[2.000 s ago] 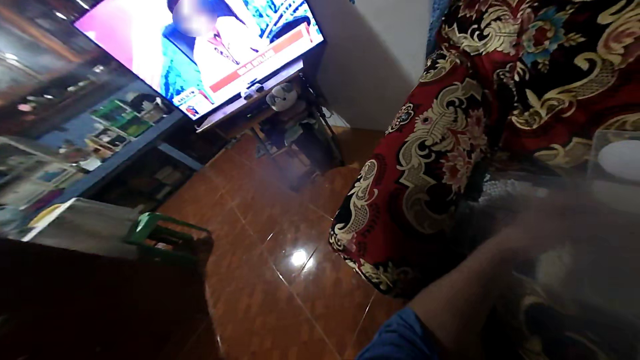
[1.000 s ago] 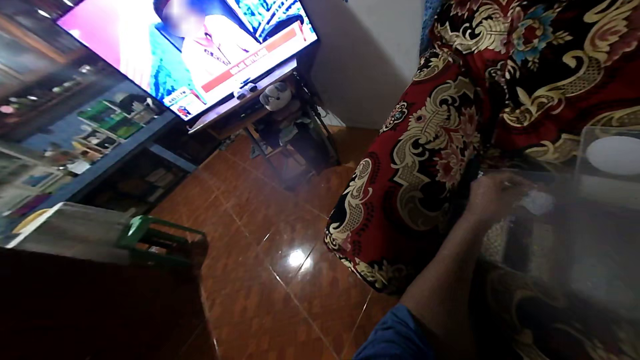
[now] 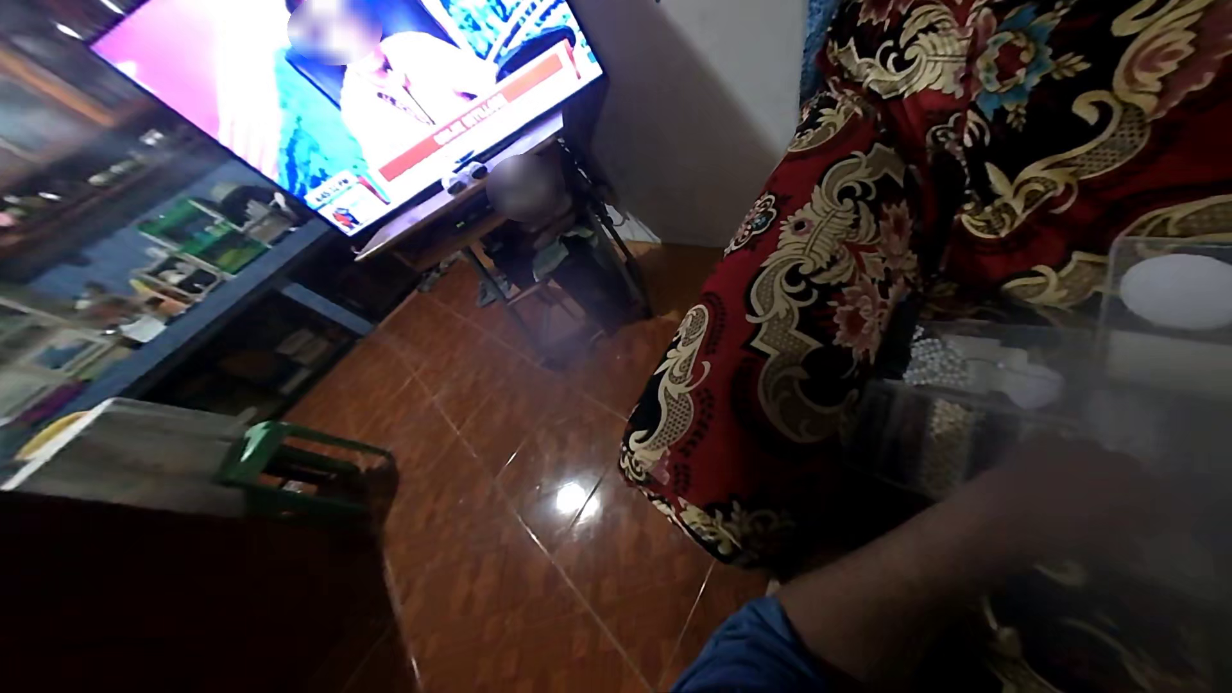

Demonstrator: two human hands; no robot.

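My left hand (image 3: 1083, 491), below a blue sleeve, reaches over a clear plastic box (image 3: 885, 443) on the patterned sofa at the lower right. The hand is blurred, and its fingers and anything in them cannot be made out. Silvery-white beads (image 3: 936, 361) lie in the box beside a small white piece (image 3: 1028, 383). Gold-coloured beads (image 3: 948, 443) fill a compartment closer to the forearm. Behind the hand, a clear container (image 3: 1165, 250) shows a round white shape (image 3: 1176, 289). My right hand is not in view.
The sofa arm (image 3: 818, 289) has a red, black and gold floral cover. A lit television (image 3: 366, 96) stands on a wooden stand (image 3: 462, 217) over the tiled floor (image 3: 481, 577). A green stool (image 3: 298, 462) and shelves (image 3: 279, 298) are at the left.
My left hand has moved right and down over the box, away from the small white piece it was close to one second ago.
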